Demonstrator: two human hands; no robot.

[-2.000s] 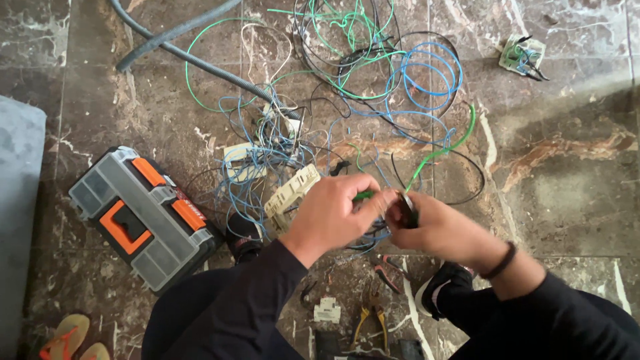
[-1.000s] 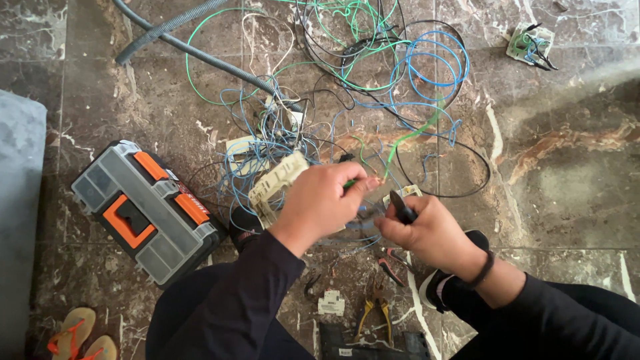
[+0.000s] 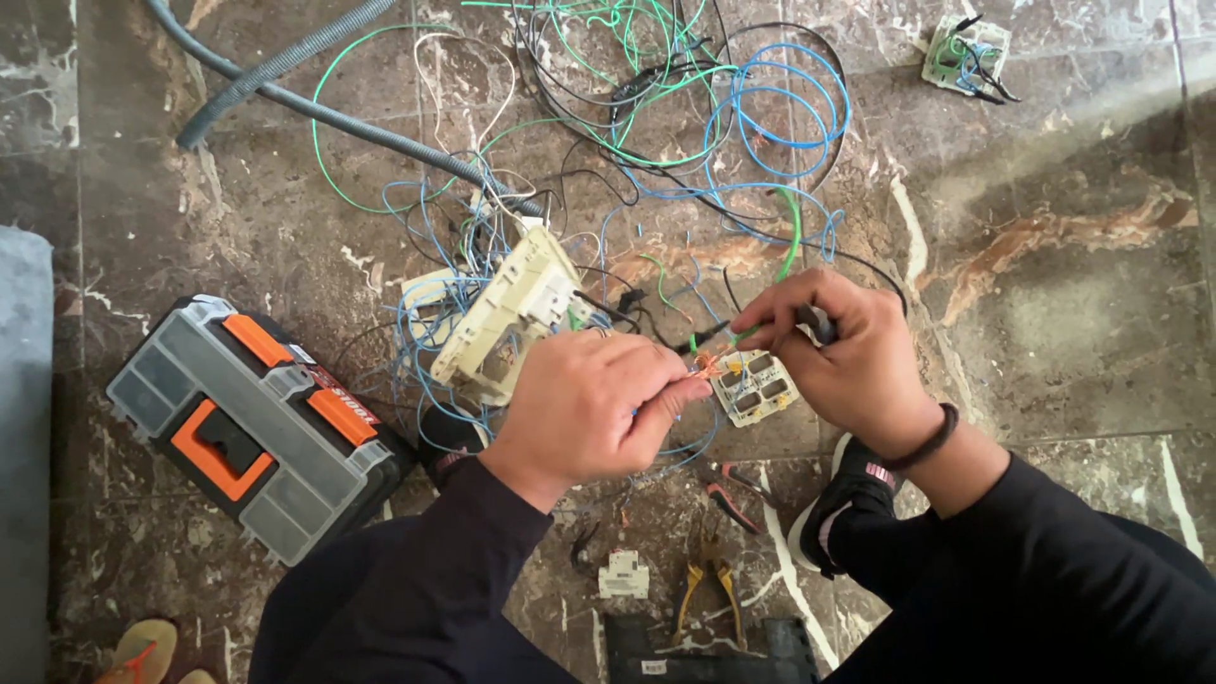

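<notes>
My left hand (image 3: pixel 598 408) pinches bare, frayed copper strands (image 3: pixel 706 366) between thumb and finger. Close on its right, my right hand (image 3: pixel 831 347) has thumb and fingers closed on a green insulated wire (image 3: pixel 791 233), and a dark-handled tool (image 3: pixel 815 325) is tucked in the same hand. The tool's kind is hidden by the fingers. Below the strands a cream plastic frame (image 3: pixel 757 388) with several openings lies on the floor. A larger cream electrical panel housing (image 3: pixel 518 318), tilted, stands left of the strands among blue wires.
An orange and black toolbox (image 3: pixel 313 446) sits at the left. Grey corrugated conduit (image 3: pixel 351 123) and coils of blue wire (image 3: pixel 793 104) lie at the top. Yellow-handled pliers (image 3: pixel 708 594), red-handled pliers (image 3: pixel 736 503) and a white circuit breaker (image 3: pixel 623 576) are near my feet. A wired cream box (image 3: pixel 966 57) lies top right.
My right hand has turned and now closes its fingertips near the green wire beside the strands. The dark tool, which pointed up from that hand, is now mostly hidden in it.
</notes>
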